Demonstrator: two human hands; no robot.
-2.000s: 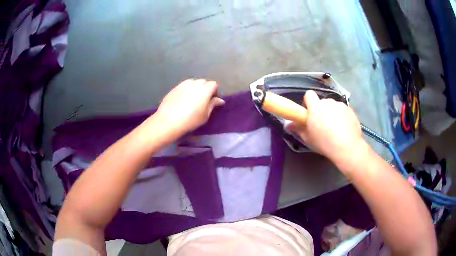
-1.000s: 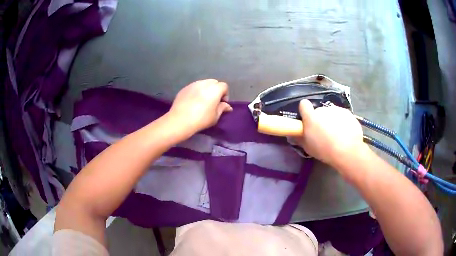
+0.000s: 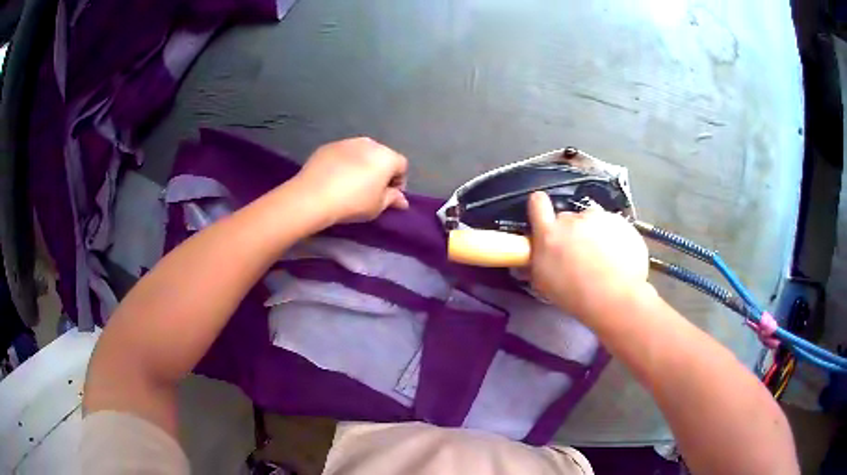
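A purple garment piece (image 3: 462, 357) with pale lilac-grey areas lies wrong side up along the near part of the pressing table. A purple flap lies across its middle. My right hand (image 3: 590, 255) is closed round the tan handle of the steam iron (image 3: 536, 193). The iron rests over the garment's far edge at the right, its tip pointing left. My left hand (image 3: 358, 181) is on the far purple edge, left of the iron tip, with thumb and fingertips pinching the cloth. The cloth under the iron is hidden.
Heaped purple and lilac cloth (image 3: 107, 139) lies at the table's left edge. Blue hoses (image 3: 729, 288) tied with pink run from the iron to the right. A white surface (image 3: 46, 399) is at lower left. The grey-green table (image 3: 464, 74) extends beyond the garment.
The view has turned, so the table and garment appear tilted. The iron has shifted left relative to the garment and sits closer to my left hand. Both hands keep their hold.
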